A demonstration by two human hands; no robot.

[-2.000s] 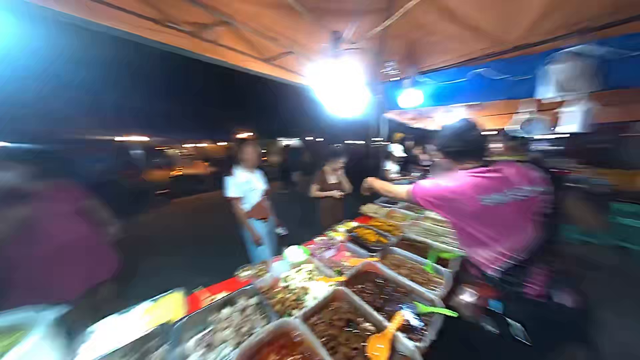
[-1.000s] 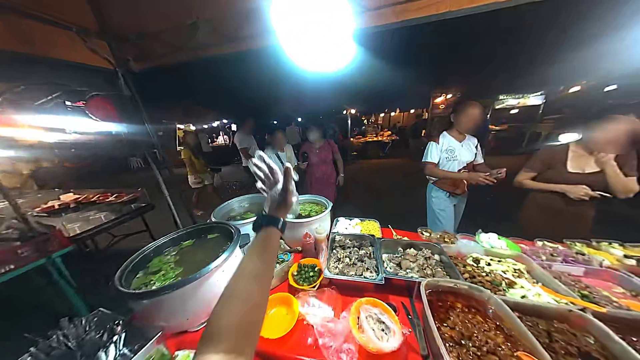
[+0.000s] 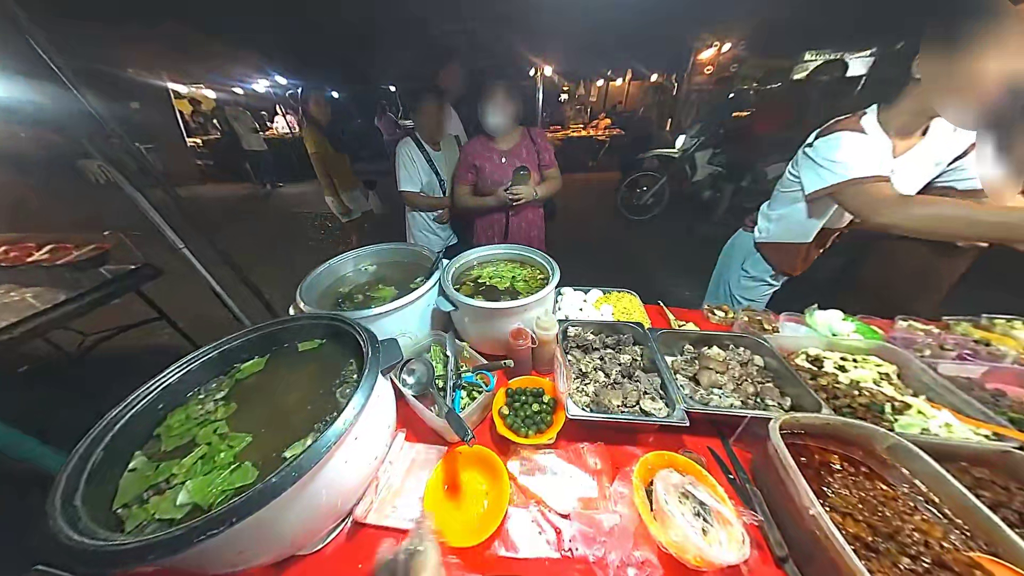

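Note:
At the bottom edge, my left hand [image 3: 412,554] is a pale blur just below an empty orange plastic bowl [image 3: 467,496]; its fingers and any contents are unclear. My right hand is out of sight. Left of the bowl are folded plastic bags [image 3: 400,480] and a large pot of leafy broth [image 3: 368,448]. Behind it, a ladle [image 3: 418,376] and blue-handled scissors [image 3: 476,380] rest across a container of greens. An orange bowl holds green calamansi-like fruits [image 3: 528,412]. Another orange bowl [image 3: 650,472] holds a plastic-wrapped item, beside a dark-handled utensil [image 3: 756,500].
Two more soup pots [image 3: 376,280] [image 3: 502,276] stand behind. Metal trays of chopped meat [image 3: 620,372] and a tub of brown stew [image 3: 888,496] line the right. Two people [image 3: 508,188] stand beyond the pots; another person [image 3: 848,184] leans over at right. A motorcycle [image 3: 672,176] is farther back.
The raised left hand has dropped to the bottom edge. The person in the white shirt at right now leans with arms stretched rightward. The view has swung left from the first frame.

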